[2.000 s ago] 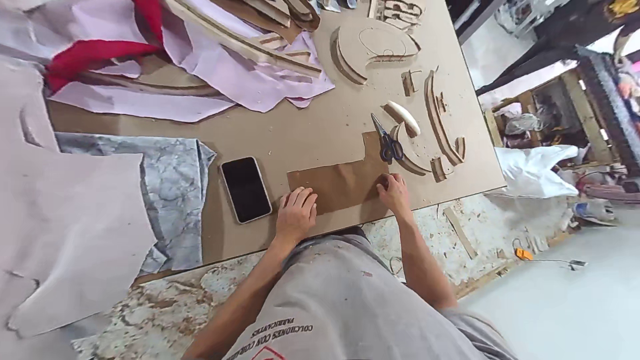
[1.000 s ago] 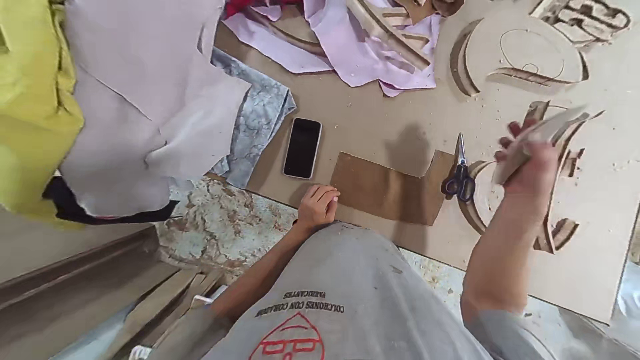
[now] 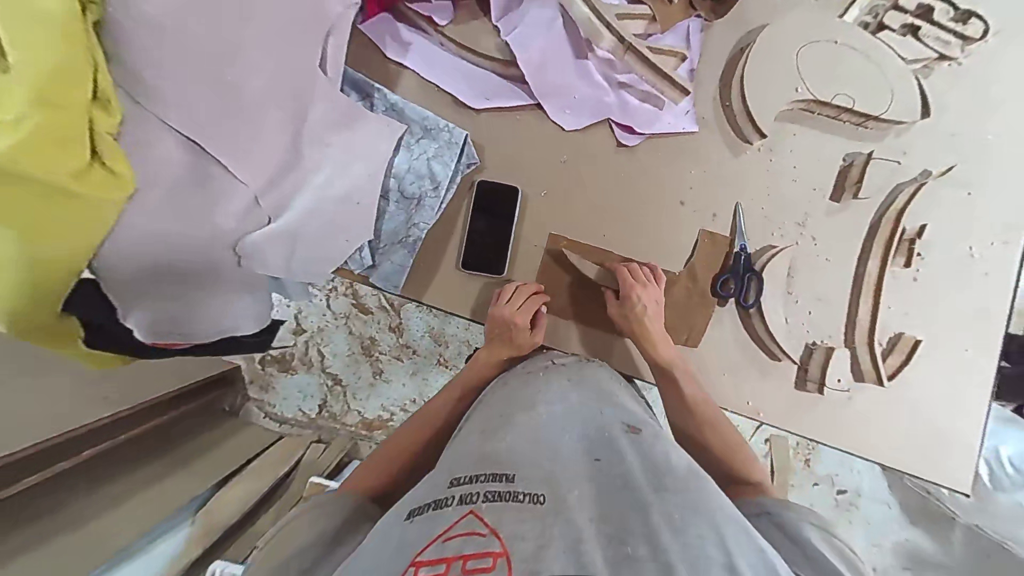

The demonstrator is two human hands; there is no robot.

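Observation:
My right hand point(image 3: 638, 302) grips a thin, pointed pale piece point(image 3: 590, 268) and rests it on a flat brown sheet point(image 3: 696, 308) with a notch in its far edge. Loosely curled, my left hand point(image 3: 516, 318) lies at the sheet's left end, by the table edge; nothing shows in it. Scissors with dark handles point(image 3: 739, 276) lie just right of the sheet, blades pointing away from me and partly over a curved cut piece point(image 3: 764, 320). A phone with a dark screen point(image 3: 490, 228) lies beyond my left hand.
Curved cut pieces point(image 3: 876, 280) and a rounded panel point(image 3: 824, 72) lie on the right of the table point(image 3: 920, 432). Pink fabric point(image 3: 560, 72) with curved strips is at the far side. Grey-pink sheets point(image 3: 240, 160), marbled material point(image 3: 416, 176) and yellow material point(image 3: 56, 160) are at left.
My right hand has brought the pale piece from above the cut pieces at right onto the brown sheet. Two seconds ago that hand was at the sheet's right end. My left hand stays near the left end.

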